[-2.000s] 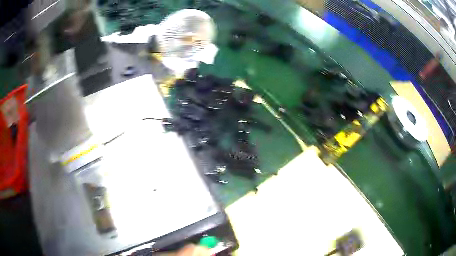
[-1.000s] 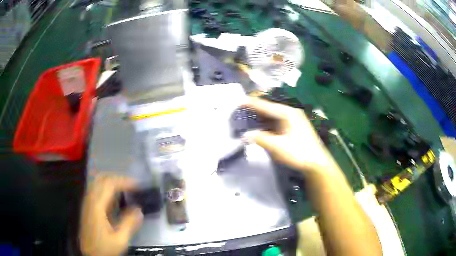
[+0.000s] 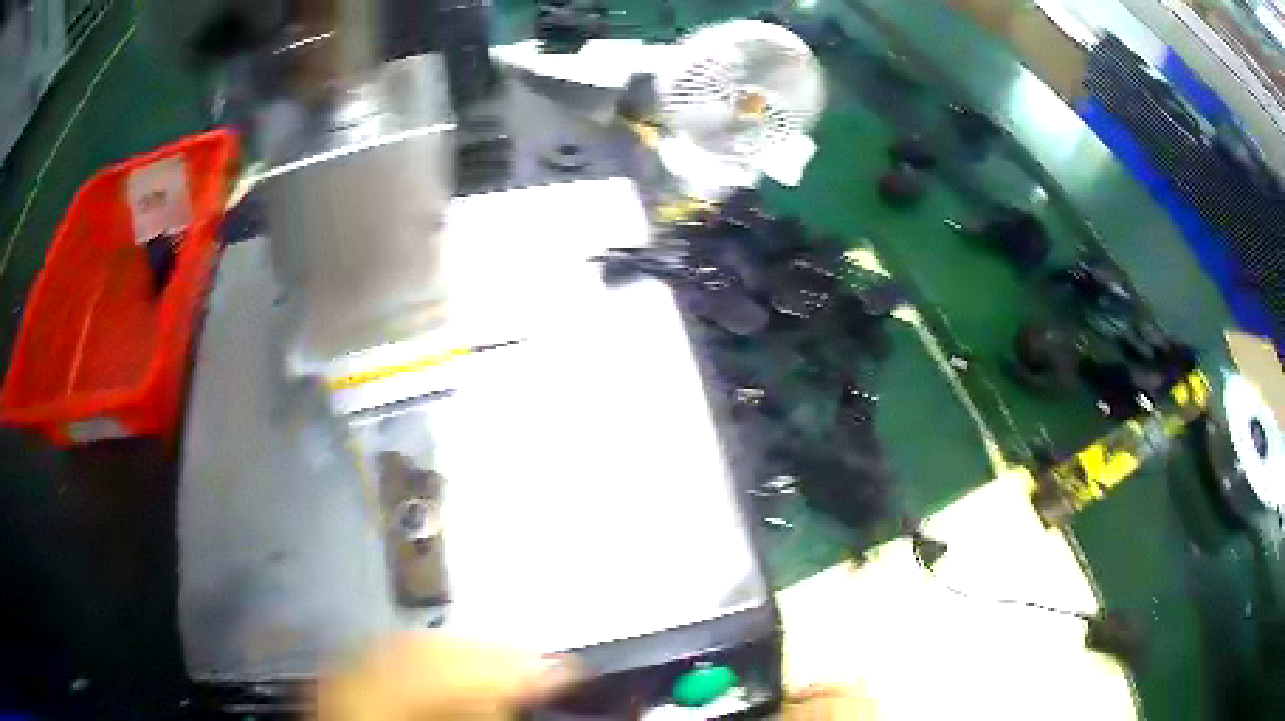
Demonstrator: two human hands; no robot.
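The silver welding horn (image 3: 369,240) with a yellow strip at its lower edge stands low over the nest, which it largely hides. The dark clamp bar (image 3: 416,528) with a silver ring lies in front on the silver base plate (image 3: 606,493). My left hand (image 3: 437,685) is blurred and cut off at the bottom edge, at the plate's front. My right hand (image 3: 829,704) shows only as a blurred sliver right of the green start button (image 3: 705,686). Whether either hand holds anything cannot be seen.
A red basket (image 3: 106,303) stands left, a white desk fan (image 3: 743,102) behind right. A dark parts pile (image 3: 803,380) lies right of the plate. A pale sheet (image 3: 902,620) bears a thin cord; a dark piece (image 3: 1116,634) sits at its right edge. A white roll (image 3: 1251,437) is far right.
Both hands have moved from over the plate to the bottom edge. The dark adapter-like things seen at them no longer show there. The horn has come down towards the nest.
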